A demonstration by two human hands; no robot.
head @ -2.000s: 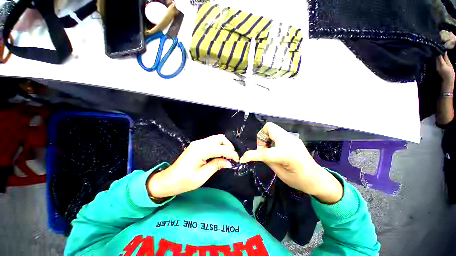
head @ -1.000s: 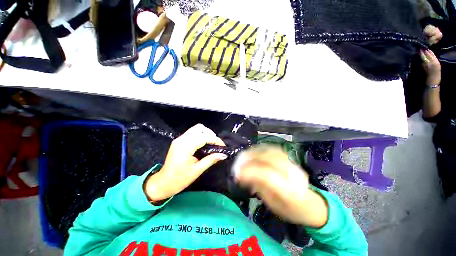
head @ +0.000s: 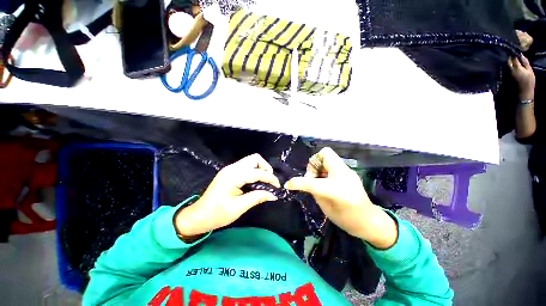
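Observation:
A dark garment (head: 182, 179) lies on my lap against the table edge. Its flecked braided trim (head: 258, 187) runs between my hands. My left hand (head: 232, 194) pinches the trim between thumb and fingers. My right hand (head: 335, 191) is close beside it, thumb and fingertips at the same trim, with a ring-like band on one finger. No needle or thread can be made out. More trimmed dark cloth hangs below my right hand.
The white table (head: 383, 119) holds a yellow striped bundle (head: 287, 54), blue scissors (head: 190, 73), a phone (head: 143, 39), a black strap (head: 66, 60) and another person's dark garment (head: 440, 39). A blue crate (head: 61, 215) and purple stool (head: 458, 197) stand below.
My right hand, blurred and lower a second ago, is back up at the trim beside my left hand. My left hand keeps its pinch. The view has shifted slightly.

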